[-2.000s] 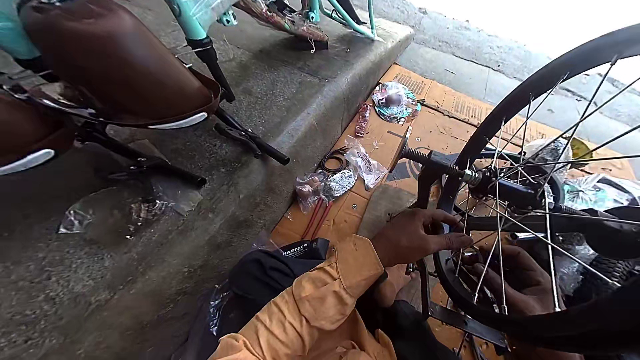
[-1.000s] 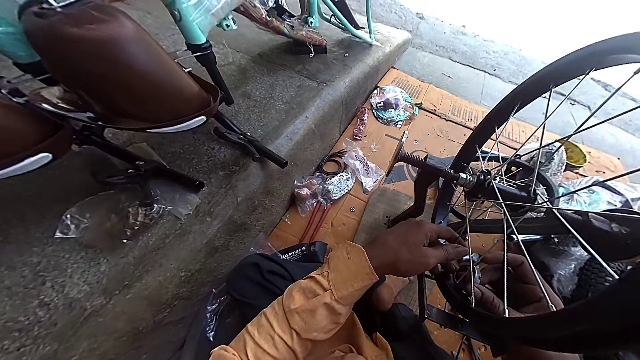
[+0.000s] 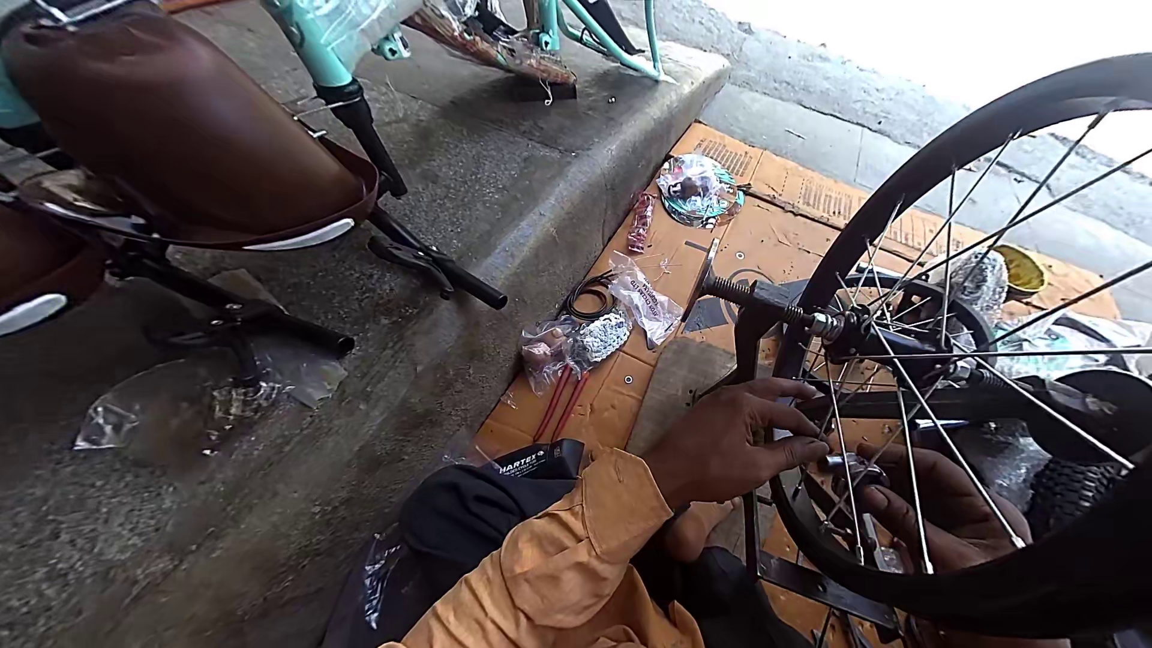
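A spoked bicycle wheel with a black rim (image 3: 909, 180) stands at the right, its hub (image 3: 850, 333) held by a black metal stand (image 3: 749, 346) with a spring-loaded threaded bolt. My left hand (image 3: 742, 436), in an orange sleeve, is at the near side of the spokes, thumb and finger brought together beside one; whether anything is between them is unclear. Behind the spokes, my right hand (image 3: 945, 517) has its fingers around a small shiny metal part (image 3: 855, 470), close to my left fingertips. Spokes and the rim partly hide the right hand.
Flattened cardboard (image 3: 711, 243) bears red rods (image 3: 560, 405), bagged parts (image 3: 601, 337), a black cable coil (image 3: 589, 297) and a plastic-wrapped disc (image 3: 700, 189). A concrete step (image 3: 504, 216) at left carries brown bicycle mudguards or covers (image 3: 180, 135) and a turquoise frame (image 3: 310, 40). A tyre (image 3: 1071, 490) lies lower right.
My left hand has shifted its fingers at the spokes, with the forefinger now bent above the thumb. My right hand stays behind the spokes. The spokes have changed position slightly.
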